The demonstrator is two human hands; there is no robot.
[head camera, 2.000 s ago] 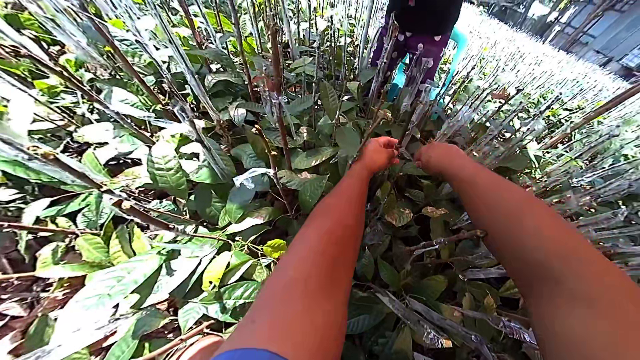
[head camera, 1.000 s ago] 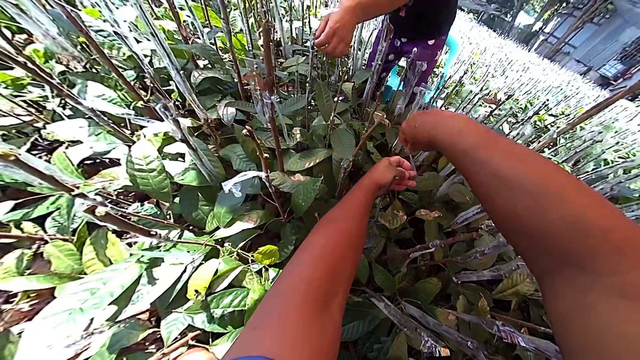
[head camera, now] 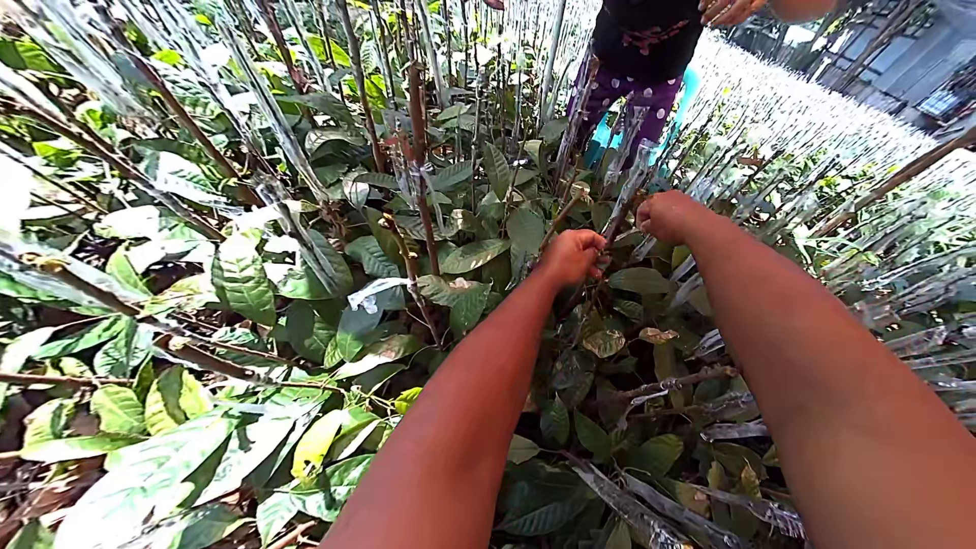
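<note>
Both of my arms reach forward among leafy seedlings whose upright stems are wrapped in clear plastic film. My left hand (head camera: 573, 258) has its fingers curled at a dark stem near the middle of the view. To the right of it and a little higher, my right hand (head camera: 665, 216) is bent at the fingers beside a plastic-wrapped stem (head camera: 631, 181); whether it grips the stem cannot be made out. Broad green leaves (head camera: 474, 256) surround both hands.
A person in a dark top and purple polka-dot trousers (head camera: 648, 114) is beyond my hands, by a turquoise plastic chair (head camera: 690, 91). A bare brown stem (head camera: 418, 137) rises left of centre. A torn plastic strip (head camera: 375, 293) hangs near my left arm. Wrapped stems (head camera: 854, 191) fill the right side.
The other person's hand, which reached in over the plants a second ago, has mostly drawn back to the top edge. My hands, close together two seconds ago, are now further apart, the left one lower.
</note>
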